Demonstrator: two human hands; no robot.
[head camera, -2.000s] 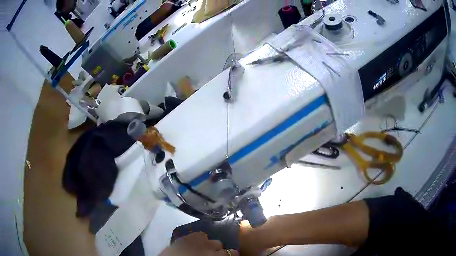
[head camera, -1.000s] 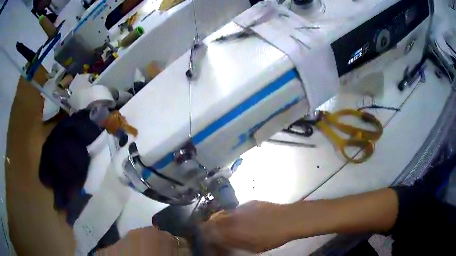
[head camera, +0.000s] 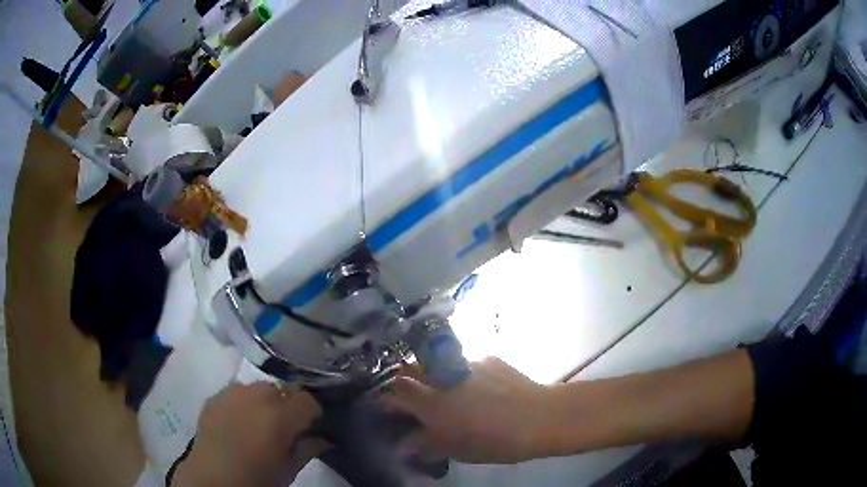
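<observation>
A dark cut piece (head camera: 366, 436) lies at the needle area, under the left end of the white sewing machine head (head camera: 447, 143). My left hand (head camera: 252, 433) is at its left side, with the fingers bent onto the cloth. My right hand (head camera: 475, 409) is on its right side, close beside the grey attachment (head camera: 439, 352), fingers on the cloth. The cloth is bunched and blurred between my hands. The presser foot and needle tip cannot be made out behind the metal guard and fingers.
Yellow-handled scissors (head camera: 699, 224) and a thin dark rod (head camera: 580, 239) lie under the arm. A dark fabric pile (head camera: 119, 271) and a long off-white paper piece (head camera: 181, 404) are left of the machine. A pale cloth strip (head camera: 637, 81) drapes over the arm.
My left hand has come up into view beside the needle area. My right hand stays near the needle. The cloth has shifted and bunched between my hands. The camera view has also shifted.
</observation>
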